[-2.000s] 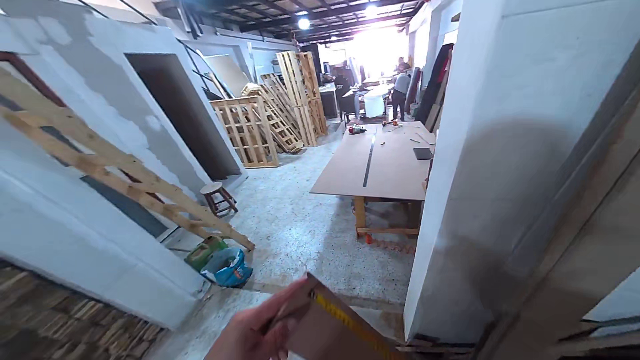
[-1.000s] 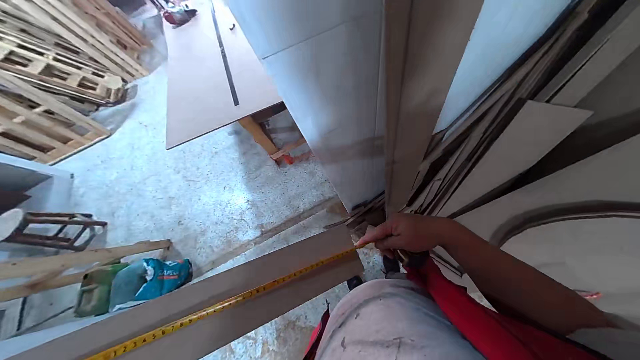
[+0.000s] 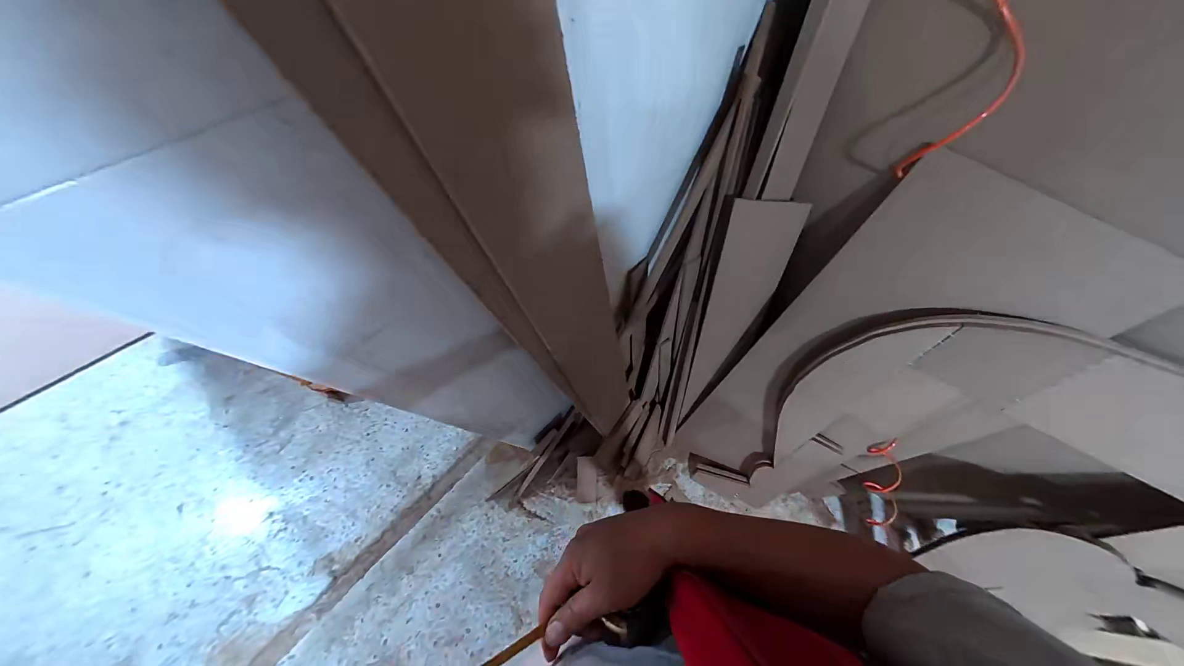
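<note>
My right hand (image 3: pixel 606 573) is at the bottom centre, its forearm coming in from the right. Its thumb and fingers are closed on the yellow blade of a tape measure (image 3: pixel 516 645), of which only a short piece shows at the bottom edge. A dark object, partly hidden, lies under the palm; what it is I cannot tell. Beside the wrist is red cloth (image 3: pixel 731 629). My left hand is out of view.
Long board offcuts (image 3: pixel 689 277) lean in the corner ahead, beside a brown upright panel (image 3: pixel 490 185). Large sheets, one with a curved edge (image 3: pixel 888 324), stand at the right. An orange cable (image 3: pixel 1008 65) hangs there. Scraps (image 3: pixel 555 462) lie on the speckled floor (image 3: pixel 277 499).
The view has swung to the right. The board with the tape stretched along it, seen one second ago, is out of view. My right hand now sits lower in the picture.
</note>
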